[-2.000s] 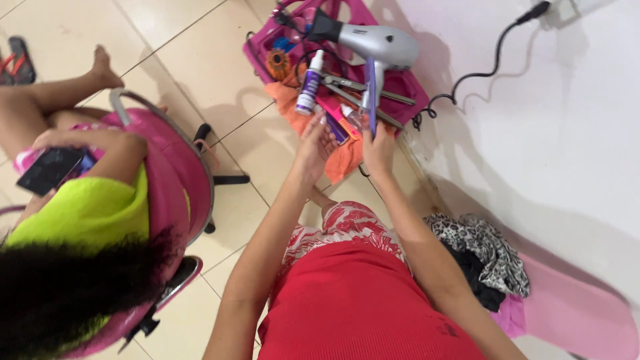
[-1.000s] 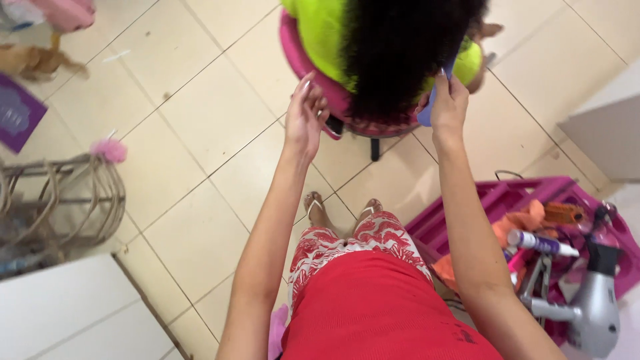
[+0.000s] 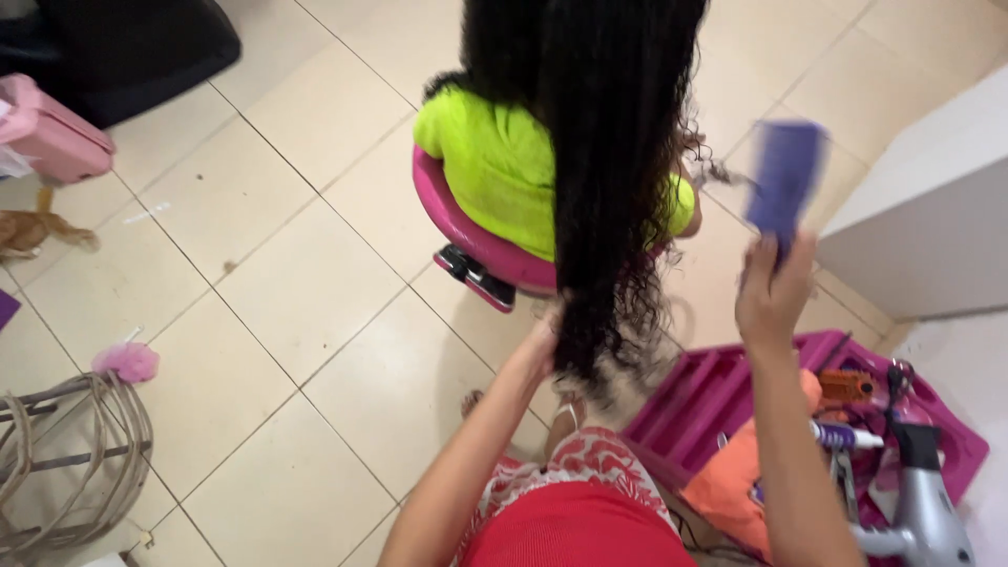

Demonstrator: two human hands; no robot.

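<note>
Long dark curly hair (image 3: 606, 197) hangs down the back of a person in a lime-green top (image 3: 504, 173), who sits on a pink chair (image 3: 453, 216). My left hand (image 3: 547, 339) is at the lower lengths of the hair, its fingers partly hidden behind the strands, so its hold is not clear. To the right of the hair, my right hand (image 3: 776, 295) grips the handle of a purple hairbrush (image 3: 786, 177), which is blurred and apart from the hair.
A magenta tray (image 3: 693, 394) at lower right holds a silver hair dryer (image 3: 929, 512), an orange cloth (image 3: 732, 480) and a purple-and-white tube (image 3: 846, 435). A woven frame (image 3: 79, 457) stands at left, near a cat (image 3: 35, 232) and a pink bin (image 3: 59, 134).
The view has swung from the tray to the seated person. My left hand has gone to the hair ends, and my right hand has moved out to the right with the brush.
</note>
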